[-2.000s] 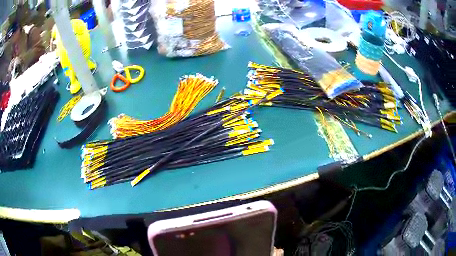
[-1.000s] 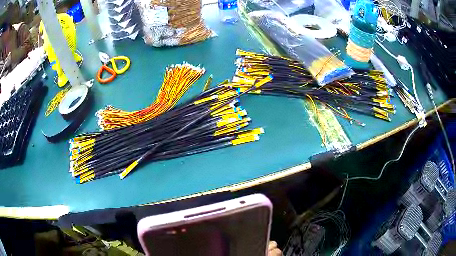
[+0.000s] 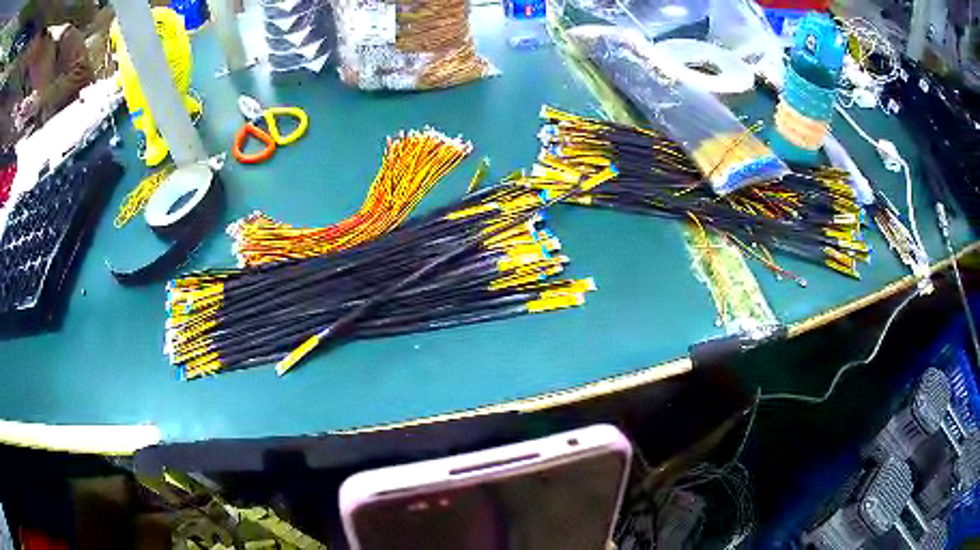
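A smartphone point(image 3: 489, 500) with a pale pink edge and dark screen stands at the bottom centre, below the bench edge, its lower part cut off by the picture. No hand can be made out on it; neither my left hand nor my right hand shows clearly. On the teal bench lies a pile of black sleeved cable assemblies point(image 3: 355, 290) with yellow ends, one cable crossing on top. A bundle of orange-yellow wire leads point(image 3: 392, 199) lies against its back side. A second black cable pile point(image 3: 688, 177) lies to the right, partly under a bagged cable bundle point(image 3: 688, 118).
Scissors point(image 3: 255, 144) and a tape roll point(image 3: 179, 196) lie back left, beside a black tray-like item point(image 3: 48, 242). Bagged brown wires point(image 3: 403, 43) stand at the back. A turquoise spool or bottle point(image 3: 808, 91) stands right. A white cord point(image 3: 860, 360) hangs over the bench edge point(image 3: 516, 406).
The view shifts slightly, then back right. The phone sits farther right in the picture than a second ago. The fingertip at its right edge no longer shows clearly. The cables keep their places.
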